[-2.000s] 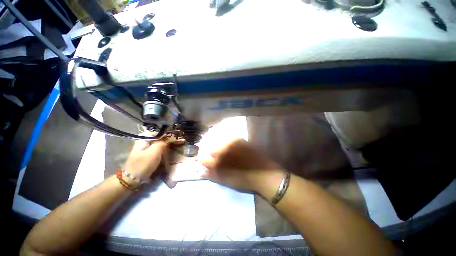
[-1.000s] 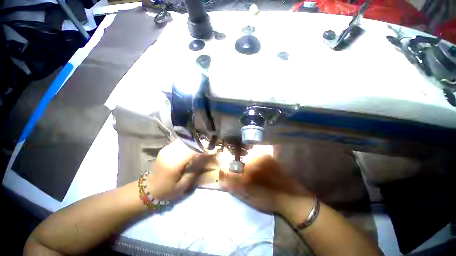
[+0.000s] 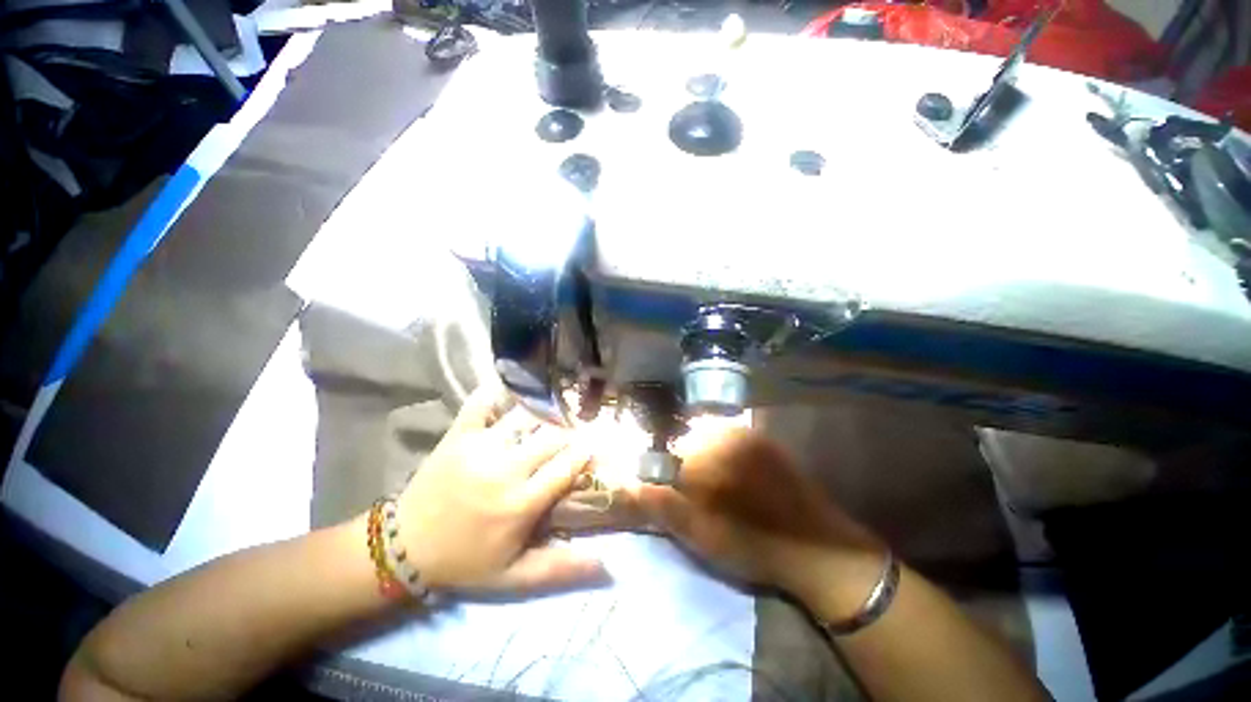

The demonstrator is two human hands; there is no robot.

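A brown-grey fabric panel (image 3: 371, 446) lies on the white table left of the needle and runs under my left hand. My left hand (image 3: 501, 501) lies flat on the cloth, fingers apart, with its fingertips beside the bright needle area. My right hand (image 3: 748, 501) is right of the presser foot area, its fingers bent down at the cloth; glare and the machine head hide its fingertips. The white sewing machine head (image 3: 851, 233) stands above both hands. A silver tension knob (image 3: 715, 385) is on its front. The needle itself is lost in glare.
Large brown cut panels (image 3: 206, 288) lie at the left beside blue tape (image 3: 121, 281). More brown cloth (image 3: 878, 507) lies right of the needle under the arm. Loose threads (image 3: 617, 672) lie near the front edge. A red plastic bag (image 3: 1015, 39) is behind the machine.
The view has swung left and up since the first frame. My left hand has spread and flattened, its thumb now extended toward the right. My right hand stays beside the needle area.
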